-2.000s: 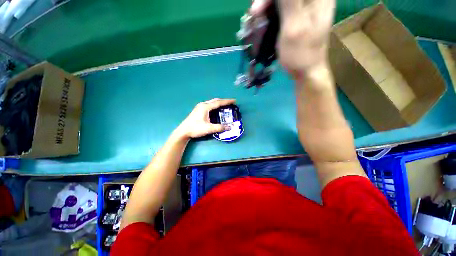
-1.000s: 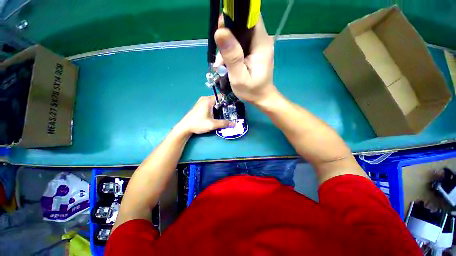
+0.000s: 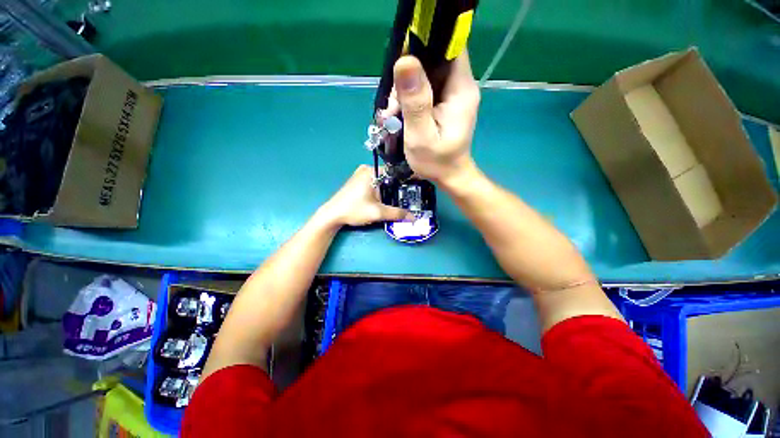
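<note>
A black rounded housing (image 3: 411, 212) with a silvery inner part and a white patch lies on the teal mat near its front edge. My left hand (image 3: 363, 202) holds it from the left, thumb over its open side. My right hand (image 3: 438, 128) grips the black power screwdriver (image 3: 440, 34) with yellow labels, held above the housing. Its shiny metal nose (image 3: 384, 133) points down at the housing's far part. The tip of the bit is too small and partly hidden, so contact cannot be told.
A printed carton (image 3: 109, 145) of dark parts stands on the left, an open brown carton (image 3: 680, 162) on the right. Below bench level are a left blue crate (image 3: 162, 342) of black-and-silver units and a right blue crate (image 3: 676, 342) with black-and-white units. A thin pale hose (image 3: 506, 43) rises behind the screwdriver.
Since two seconds ago, my right hand has brought the screwdriver down over the housing. In the last second both hands stay in the same hold, while the whole view has shifted a little.
</note>
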